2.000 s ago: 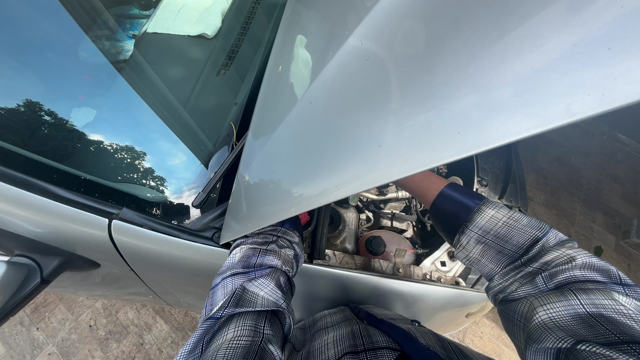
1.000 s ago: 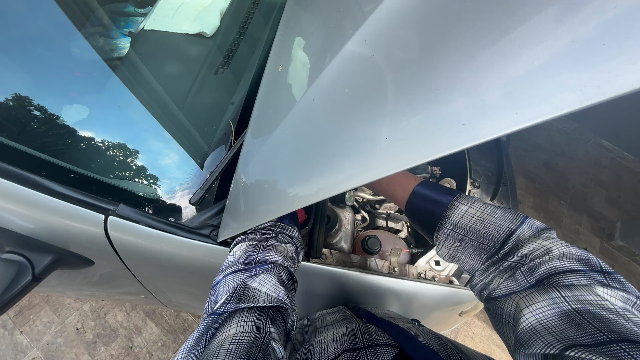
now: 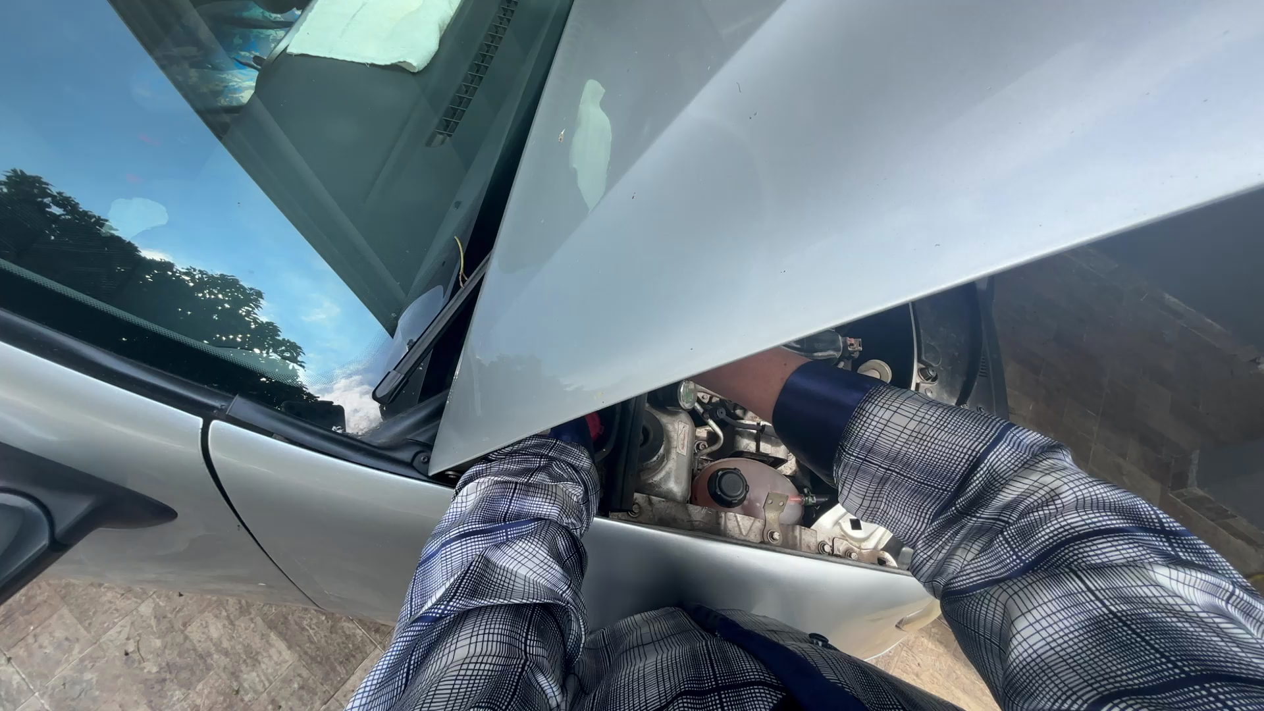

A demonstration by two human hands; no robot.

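Both arms, in plaid sleeves, reach under the raised silver car hood point(image 3: 790, 178) into the engine bay. The hood hides my left hand; its sleeve passes under the hood's rear corner, beside a small red part point(image 3: 593, 427). Of my right arm the bare wrist shows below the hood edge, and the hand itself is hidden beneath it. Between the arms lie a pinkish coolant expansion tank point(image 3: 765, 486) with a black cap point(image 3: 728, 487), a metal housing point(image 3: 670, 459) and some pipes. What either hand holds or touches cannot be seen.
The silver front fender point(image 3: 731, 573) runs along the near side of the bay. At left are the windshield point(image 3: 326, 188), a wiper arm point(image 3: 434, 331) and a side mirror point(image 3: 39, 523). A headlight housing point(image 3: 864, 533) sits at the bay's front corner. Stone paving point(image 3: 217, 632) surrounds the car.
My right forearm has shifted left across the bay since two seconds ago, its dark cuff now nearer the coolant tank. The left arm stays in about the same place.
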